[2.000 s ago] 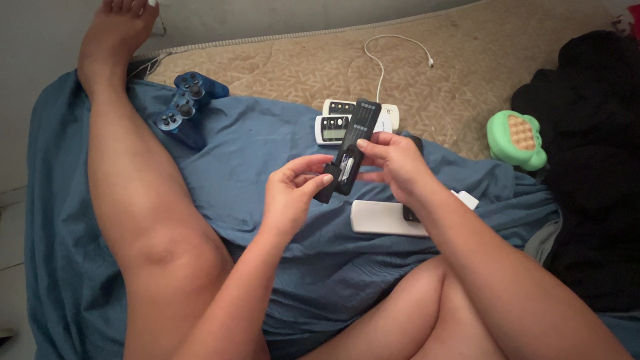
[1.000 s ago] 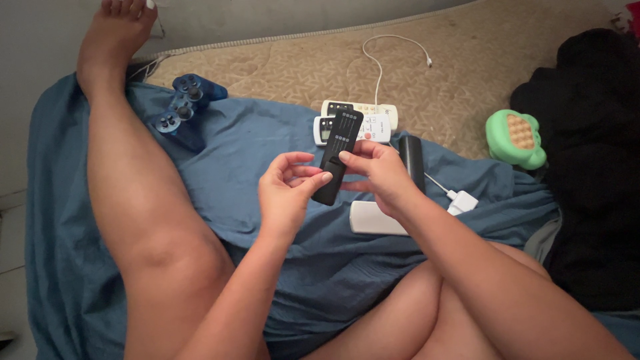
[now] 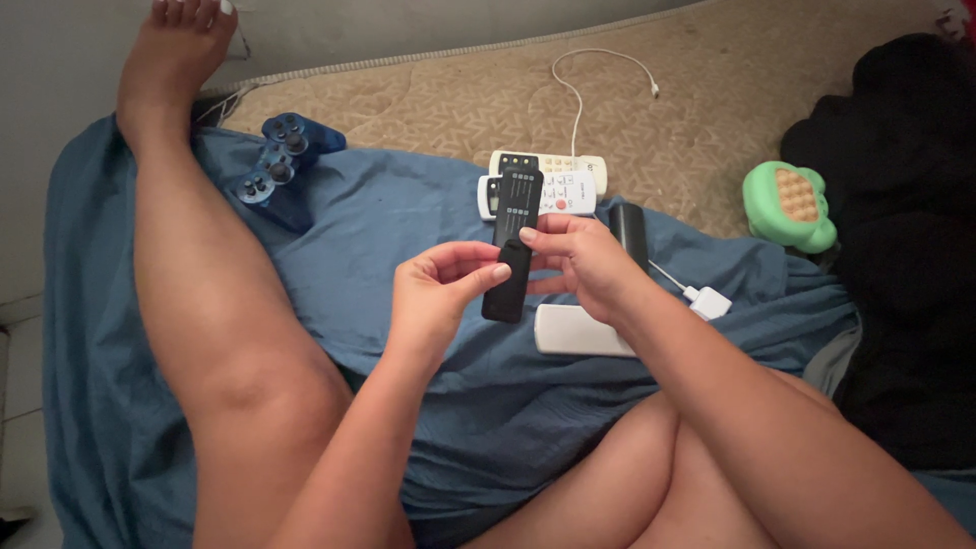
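Between my two hands is a black remote control, its back with printed writing facing up and its battery cover on the lower part. My left hand pinches its lower left side between thumb and fingers. The thumb and fingers of my right hand hold its right edge near the middle. Just behind it, a white remote control and a cream remote control lie partly overlapped. A pale, flat oblong item is partly hidden under my right forearm. Beside my right hand lies a black oblong object.
A blue game controller is at the left on the blue cloth. A white charger and white cable lie at the right and back. A green pop toy rests on the patterned mattress beside black fabric.
Two seconds ago the battery compartment of the black remote showed uncovered; the cover now lies over it. The remote has also turned more upright in my hands.
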